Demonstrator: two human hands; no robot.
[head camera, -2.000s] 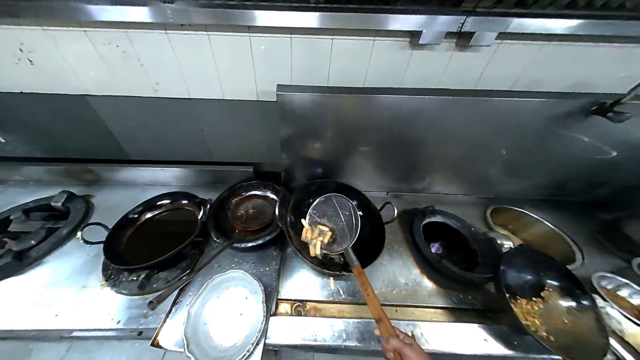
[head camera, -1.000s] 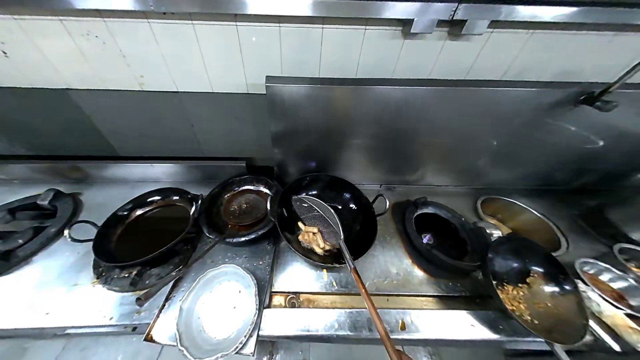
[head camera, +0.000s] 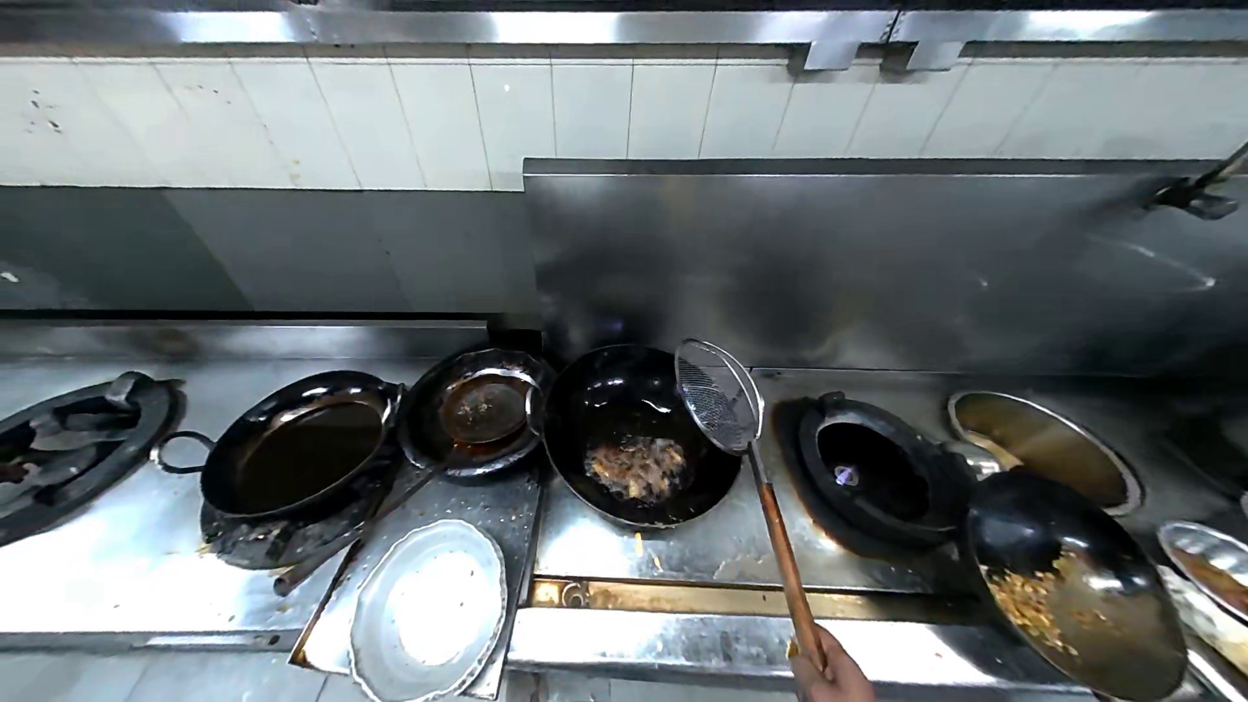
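My right hand (head camera: 834, 673) grips the wooden handle of a wire-mesh skimmer (head camera: 721, 395) at the bottom edge of the view. The skimmer's mesh basket looks empty and is over the right rim of a black wok (head camera: 609, 390). Pale food pieces (head camera: 639, 468) lie in the wok, in what looks like bubbling oil. My left hand is not seen. Left of the wok, a dark pan holds a second skimmer (head camera: 483, 409), its long handle slanting down to the left. A round pale metal plate (head camera: 429, 609) lies below that pan.
A black two-handled pan of dark oil (head camera: 312, 453) stands at the left, beside a burner (head camera: 73, 439). Right of the wok are an open burner (head camera: 873, 473), a metal pot of liquid (head camera: 1048, 448) and a tilted wok with food pieces (head camera: 1072, 585). A steel splashback (head camera: 829, 263) rises behind.
The food pieces that were at the skimmer's basket are now loose in the wok, with bubbling around them. The skimmer has moved right, to the wok's rim. The tilted wok at the right has also shifted.
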